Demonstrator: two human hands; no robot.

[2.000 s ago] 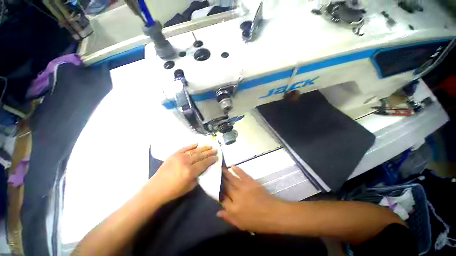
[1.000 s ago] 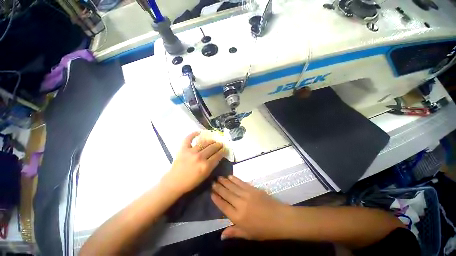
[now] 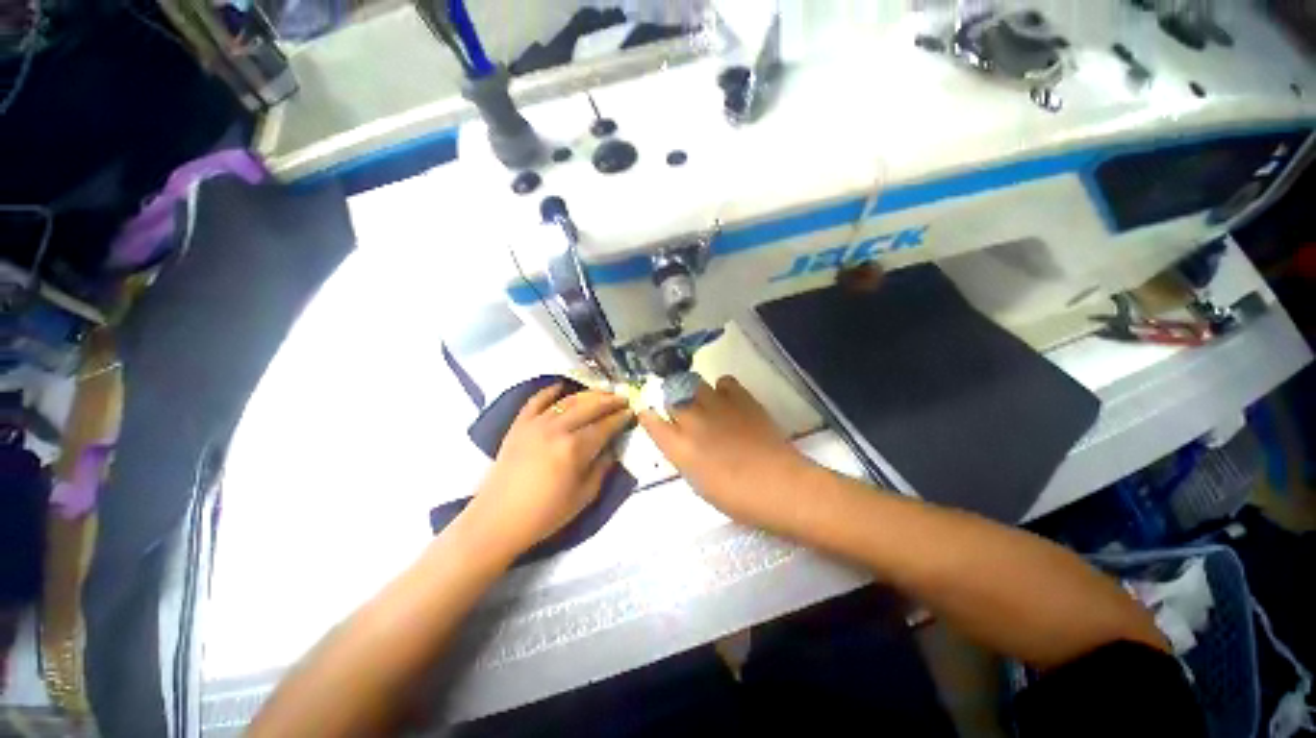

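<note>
The white sewing machine (image 3: 852, 216) has a blue stripe and "JACK" lettering. Its presser foot and needle area (image 3: 635, 382) is lit yellowish. A dark and pale fabric piece (image 3: 498, 418) lies folded left of the foot, partly hidden under my left hand (image 3: 563, 454). My left hand presses flat on it, fingertips by the foot. My right hand (image 3: 714, 440) is just right of the foot, its fingertips at the fabric edge; whether it grips the fabric is unclear. A stack of dark small panels (image 3: 931, 382) lies on the bed under the machine arm.
Long dark panels (image 3: 188, 389) lie at the left of the white table (image 3: 332, 476), beside purple cloth (image 3: 181, 195). Red-handled tools (image 3: 1162, 329) lie at the right end. A blue basket (image 3: 1241, 620) with fabric scraps stands at lower right.
My right hand has moved up from the table's front edge to the foot. The dark fabric that hung toward me is now drawn up and bunched around my left hand.
</note>
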